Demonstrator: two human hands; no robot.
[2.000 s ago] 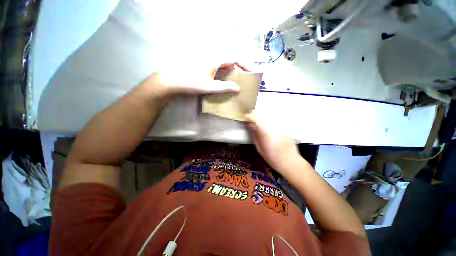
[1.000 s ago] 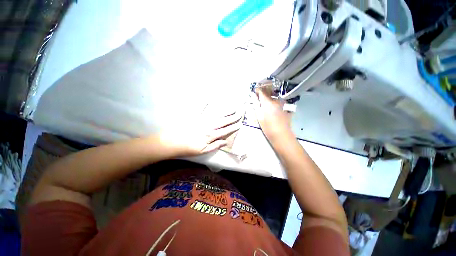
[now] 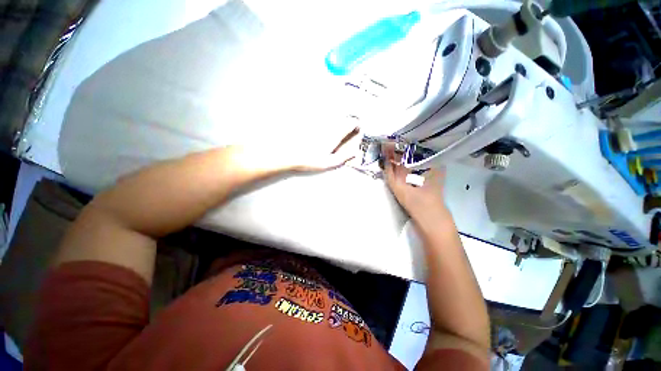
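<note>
A large pale panel (image 3: 167, 109) lies on the white table and reaches under the head of the white sewing machine (image 3: 536, 138). My left hand (image 3: 304, 156) lies flat on the panel just left of the presser foot (image 3: 373, 151); glare washes out much of it. My right hand (image 3: 413, 181) is at the right side of the presser foot, its fingertips partly hidden behind the metal parts. Whether it grips fabric cannot be told. The small brown piece cannot be made out clearly in the glare.
A turquoise rounded piece (image 3: 373, 43) is above left of the machine head. Clear plastic (image 3: 54, 80) over dark plaid cloth lies at the far left. Brown fabric (image 3: 43, 239) is below the table's left edge. Blue-topped spools (image 3: 630, 156) stand at the right.
The small brown piece held in both hands earlier went down beside the needle area. My left hand has moved up close to the presser foot. The panel's near edge now extends further right.
</note>
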